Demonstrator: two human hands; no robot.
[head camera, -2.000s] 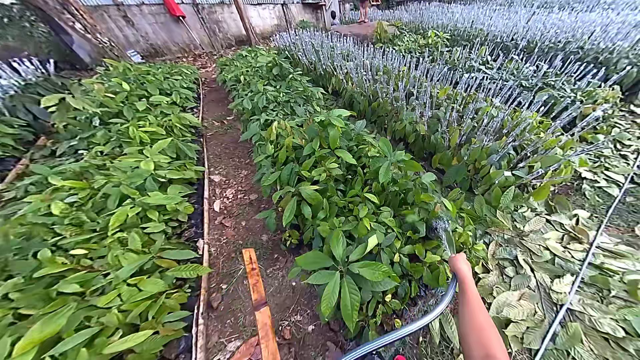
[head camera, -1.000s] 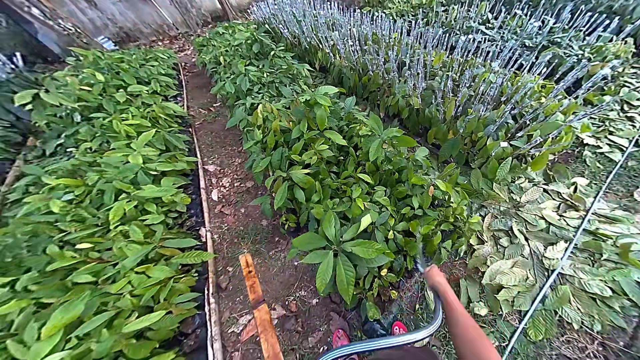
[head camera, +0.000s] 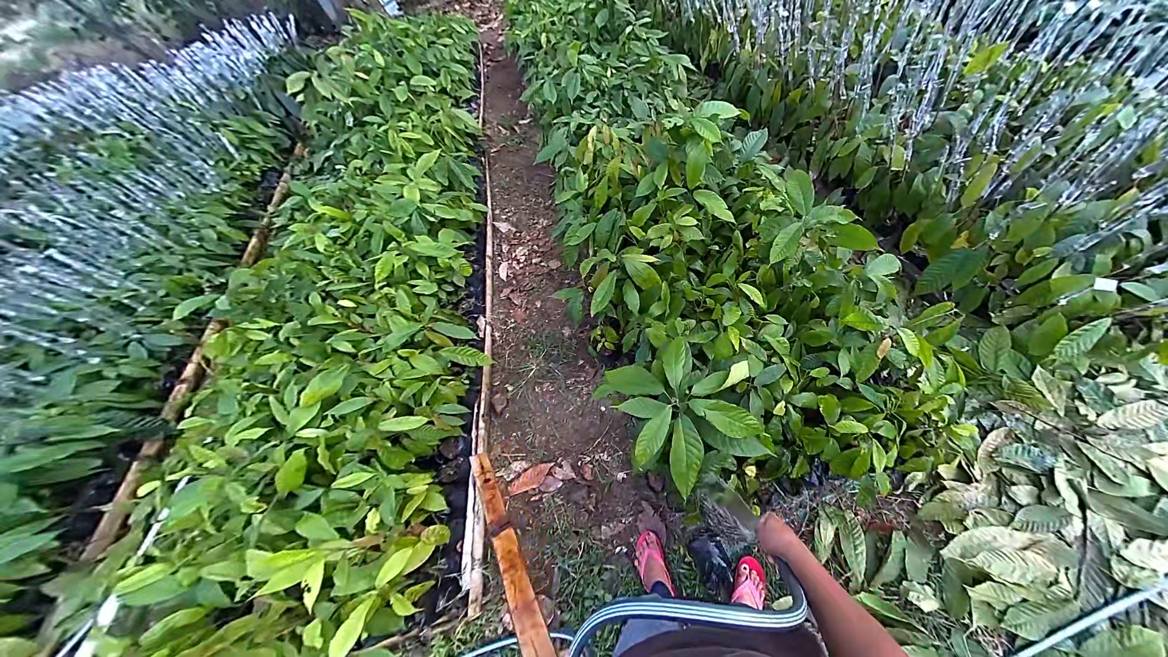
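Observation:
My right hand (head camera: 776, 537) is closed around the end of a striped garden hose (head camera: 693, 613), low and right of centre. Water sprays from the hose end toward the ground beside the large-leaved seedling (head camera: 683, 411) at the front of the middle bed. The hose bends back from my hand and passes across my body. Both my feet, in red flip-flops (head camera: 748, 582), stand just below the spray, with a dark object between them. My left hand is outside the view.
Leafy seedling beds (head camera: 365, 319) flank a dirt path (head camera: 529, 274). A wooden stake (head camera: 511, 557) rises near my feet. Bamboo poles (head camera: 192, 374) edge the beds. Seedlings with clear plastic-like sleeves (head camera: 922, 82) stand at both sides. Cut leaves (head camera: 1031, 547) and another hose (head camera: 1095, 620) lie right.
My right hand with the hose has come down and nearer to my feet; the spray now falls by the bed's front edge. The view has tilted down and turned left.

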